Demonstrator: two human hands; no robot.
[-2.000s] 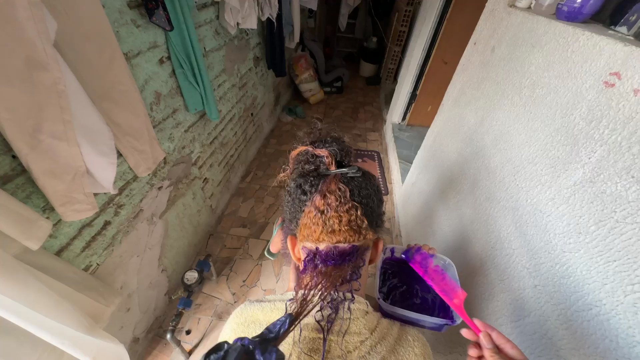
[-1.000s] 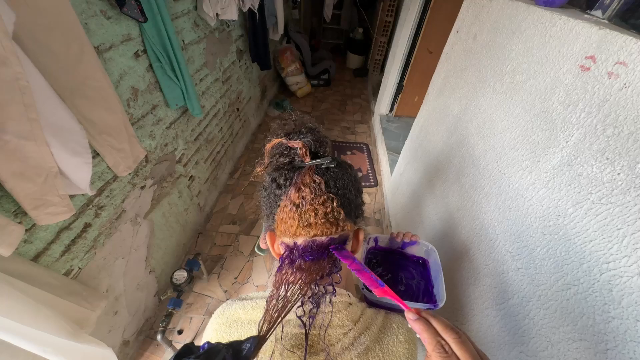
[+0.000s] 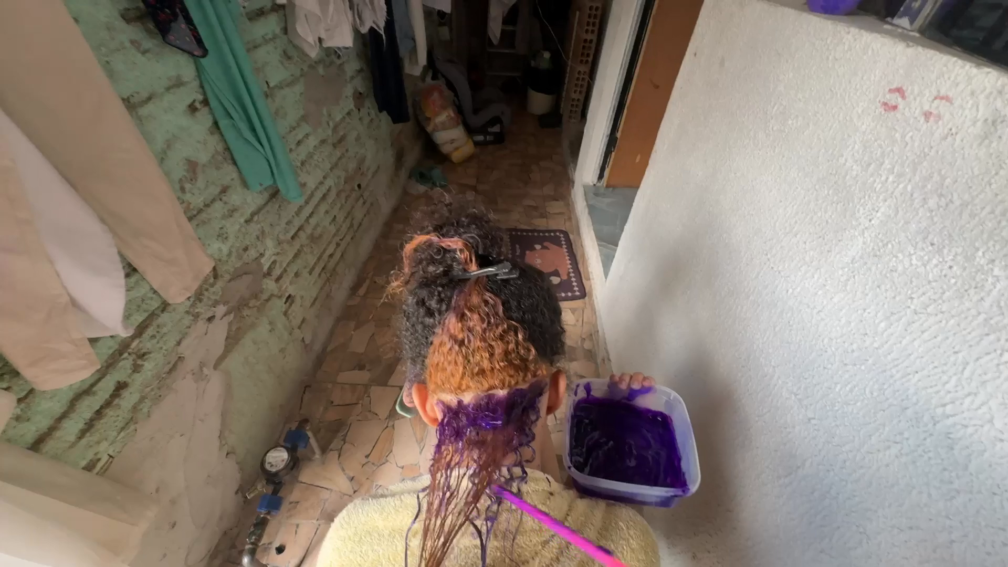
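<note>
A seated person with a yellow towel (image 3: 370, 528) over the shoulders faces away. Their upper curly hair (image 3: 484, 339) is orange and black, held by a metal hair clip (image 3: 488, 272). Purple dye coats the hair at the nape (image 3: 488, 417), and loose strands hang over the towel. A pink tint brush (image 3: 559, 528) lies against these strands, its handle running out at the bottom edge. A plastic tub of purple dye (image 3: 689, 453) is at the right shoulder, with the seated person's fingers (image 3: 631, 381) on its rim. Neither of my hands shows.
A rough white wall (image 3: 827, 276) rises close on the right. Clothes, among them a green garment (image 3: 244, 118), hang along the left wall above a water meter (image 3: 277, 461). A doormat (image 3: 547, 264) lies on the tiled floor ahead, with a bag (image 3: 445, 122) farther back.
The brush has gone from over the tub to the nape, then down along the strands. Both my right hand and the dark-gloved left hand have left the view.
</note>
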